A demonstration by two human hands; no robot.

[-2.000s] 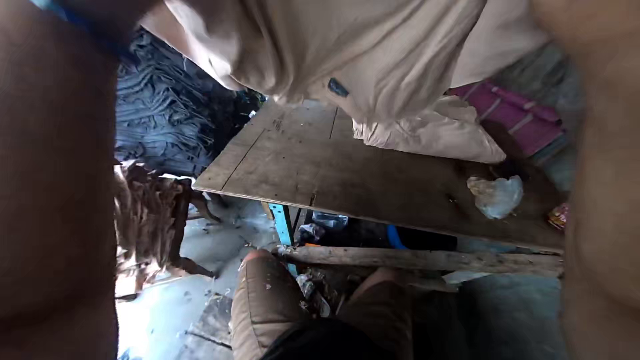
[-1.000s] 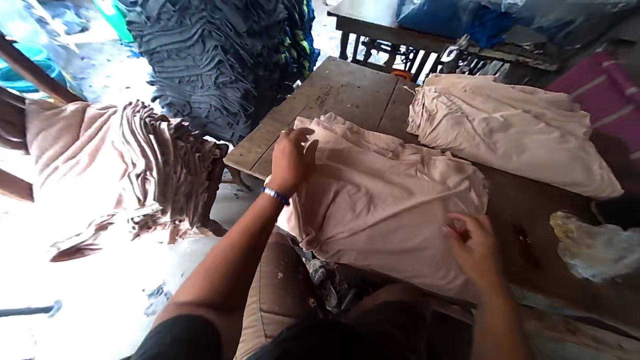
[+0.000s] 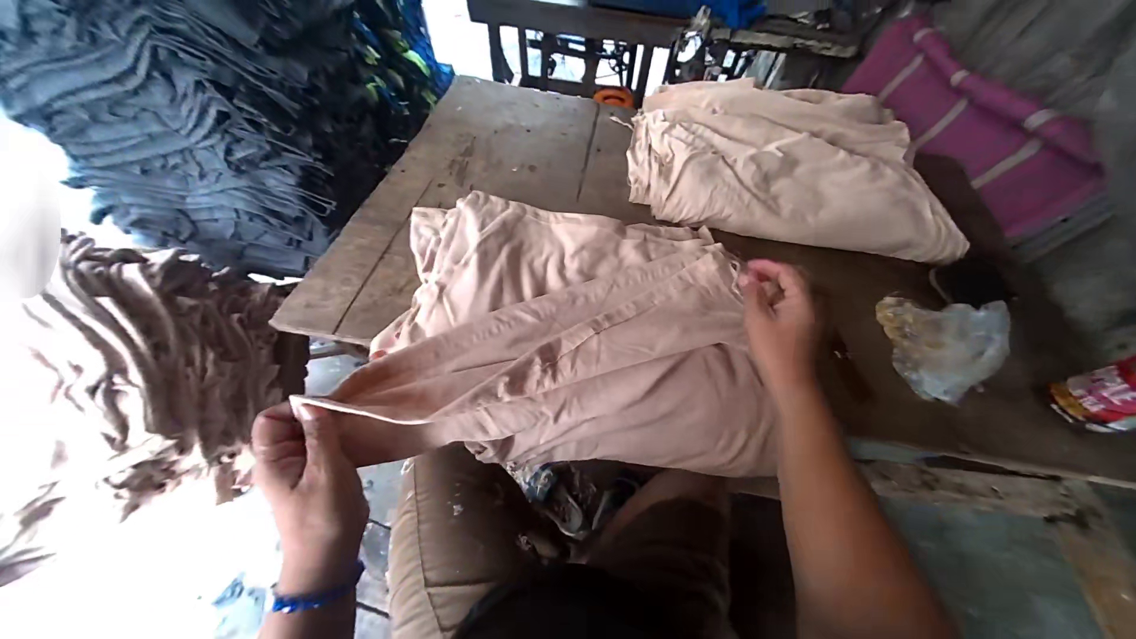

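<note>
A stack of pinkish-beige fabric pieces (image 3: 657, 390) lies at the near edge of the wooden table (image 3: 506, 133). My left hand (image 3: 306, 461), with a blue bracelet at the wrist, pinches one corner of the top piece between thumb and fingers, past the table's left edge. From there the cloth stretches in folds toward my right hand (image 3: 781, 311). That hand has its fingers curled at the cloth's far right corner and seems to pinch its edge. Behind it rests a second folded stack of beige fabric (image 3: 772, 169).
Piled grey fabric (image 3: 177, 133) rises at the left, above draped brown-beige fabric pieces (image 3: 160, 355). A crumpled plastic bag (image 3: 954, 351) and a red-and-pink can (image 3: 1100, 395) are on the table's right. Beyond stand a treadle sewing-machine table (image 3: 577, 27) and a magenta folded item (image 3: 994, 124).
A second ago both hands were over the stack; now my left hand holds a fabric corner out to the left, and my right hand is at the far right corner. Two seconds ago raised fabric filled the upper view.
</note>
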